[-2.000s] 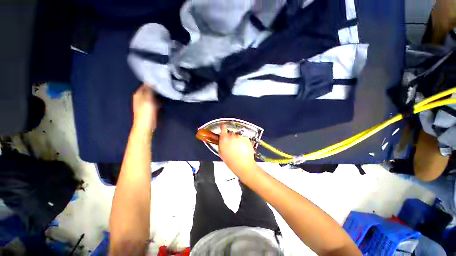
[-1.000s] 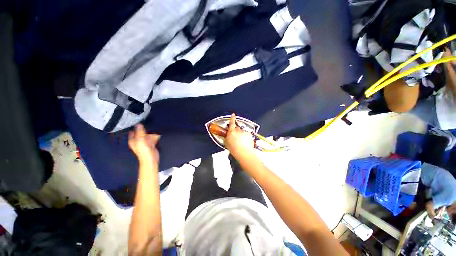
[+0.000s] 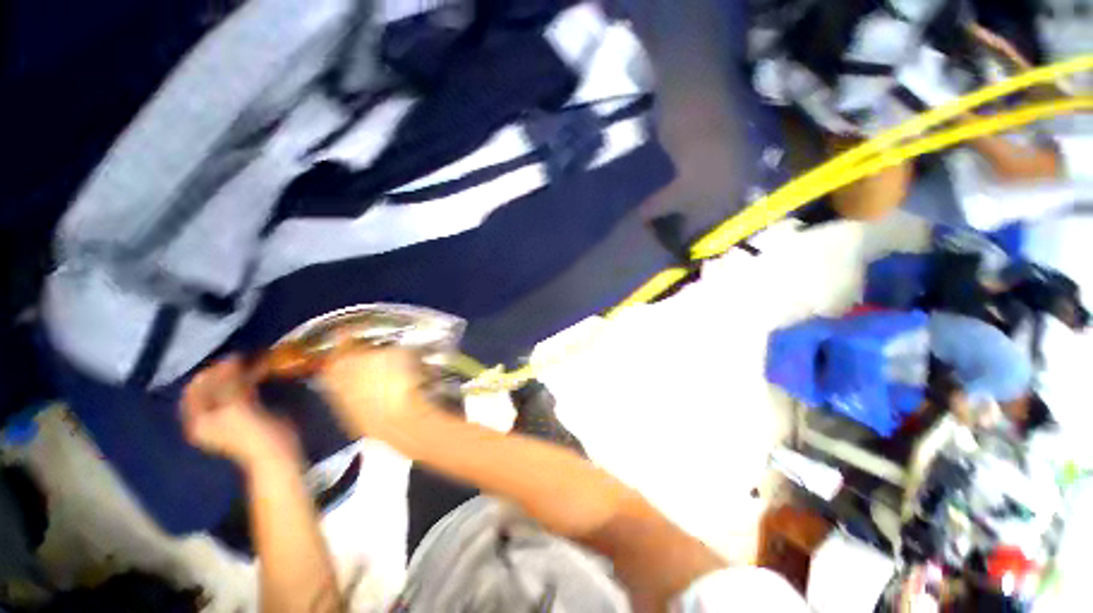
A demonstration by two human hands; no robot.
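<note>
A large navy garment (image 3: 479,269) with pale grey-white areas lies spread on the pressing table. A small navy pocket piece (image 3: 567,141) lies on its pale strip. My right hand (image 3: 374,381) is closed on the orange-brown handle of the steam iron (image 3: 396,326), at the garment's near edge. My left hand (image 3: 225,410) is at the handle's left end, close below the garment's rounded pale end; it is blurred, and I cannot tell whether it grips anything.
Yellow steam hoses (image 3: 791,213) run from the iron to the upper right. Blue crates (image 3: 857,365) stand on the floor at the right. Other garments (image 3: 881,54) are heaped at the upper right beside a tan rounded form (image 3: 873,192). Another person's arm (image 3: 1019,156) shows there.
The view has swung, so the table and garment appear further left. My right hand and the iron have moved left towards my left hand, and the two hands are now close together.
</note>
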